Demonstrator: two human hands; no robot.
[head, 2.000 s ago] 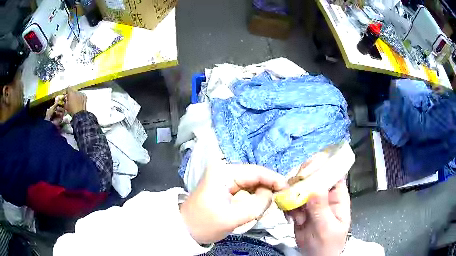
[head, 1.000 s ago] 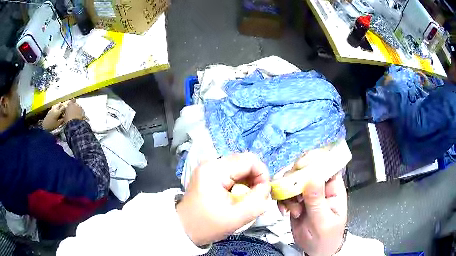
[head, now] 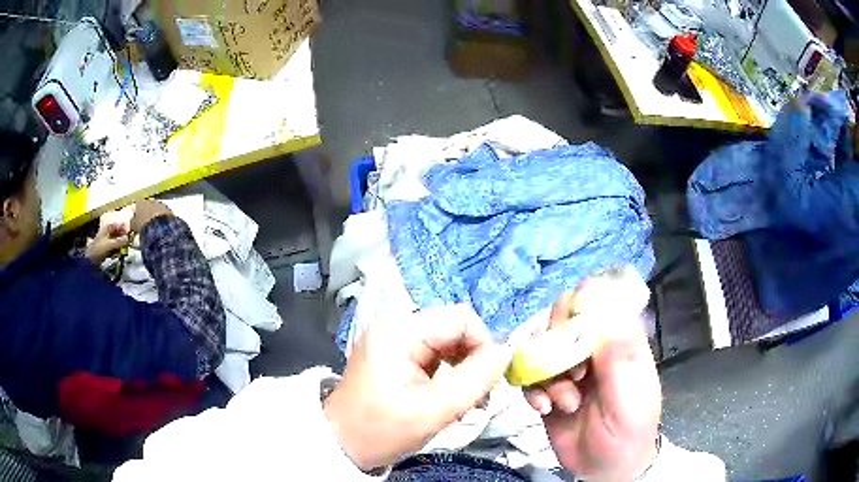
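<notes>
A pale strip [head: 612, 294] with a glossy yellow band [head: 543, 363] at its near end is held in the air above the garment heap. My right hand [head: 603, 386] holds it between thumb and fingers. My left hand [head: 414, 381] is beside its yellow end, thumb and index fingertip pinched together at the tip of the band. Whether a small piece lies between those left fingertips is hidden. Behind is a heap of mottled blue garments [head: 537, 216] on pale cloth [head: 367, 240].
A blue bin edge [head: 360, 184] shows behind the heap. At left, a person [head: 94, 320] handles pale cloth by a yellow-edged table [head: 254, 118] with a cardboard box [head: 250, 33]. At right, another table [head: 659, 104] holds a red-capped bottle [head: 680, 55]; a person in blue [head: 810, 226] sits below.
The pale strip has tilted and its far end is now more covered by my right hand. My left fingers have straightened towards the yellow end. The person at right has raised a blue garment.
</notes>
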